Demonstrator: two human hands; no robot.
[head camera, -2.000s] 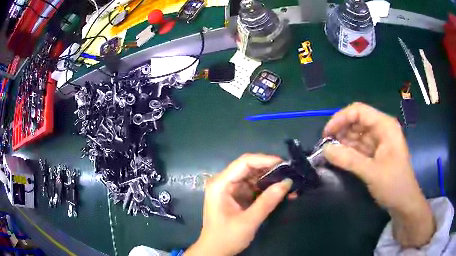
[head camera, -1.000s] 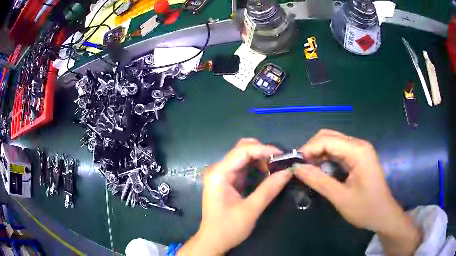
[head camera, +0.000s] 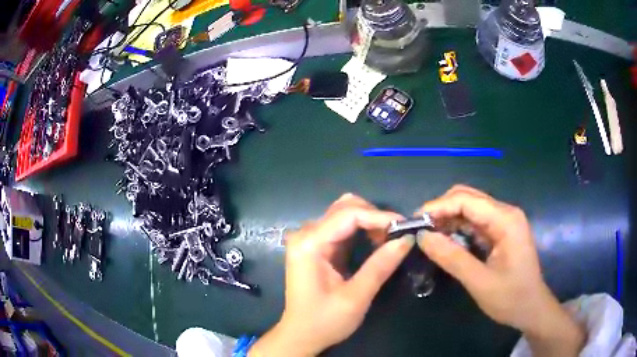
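Note:
A small watch case (head camera: 411, 226) is held edge-on between both hands, its metal side facing up and away from me. My left hand (head camera: 342, 268) grips its left end with thumb and fingers. My right hand (head camera: 482, 254) grips its right end the same way. A spring clamp (head camera: 421, 279) shows below the case between the hands, dark with a shiny ring end; the fingers hide much of it, and what holds it cannot be told.
A heap of spring clamps (head camera: 174, 174) lies left, with a red tray (head camera: 52, 143) beyond. A blue stick (head camera: 433, 153), open watch case (head camera: 390, 108), display screens (head camera: 457, 100), solvent bottles (head camera: 513, 42) and tweezers (head camera: 592, 104) lie ahead. Another blue stick (head camera: 619, 265) lies right.
The hands have come together since the earliest frame, where the clamp was up across the case. The clamp is now below it. Since the middle frame the case has tilted to a narrower edge view.

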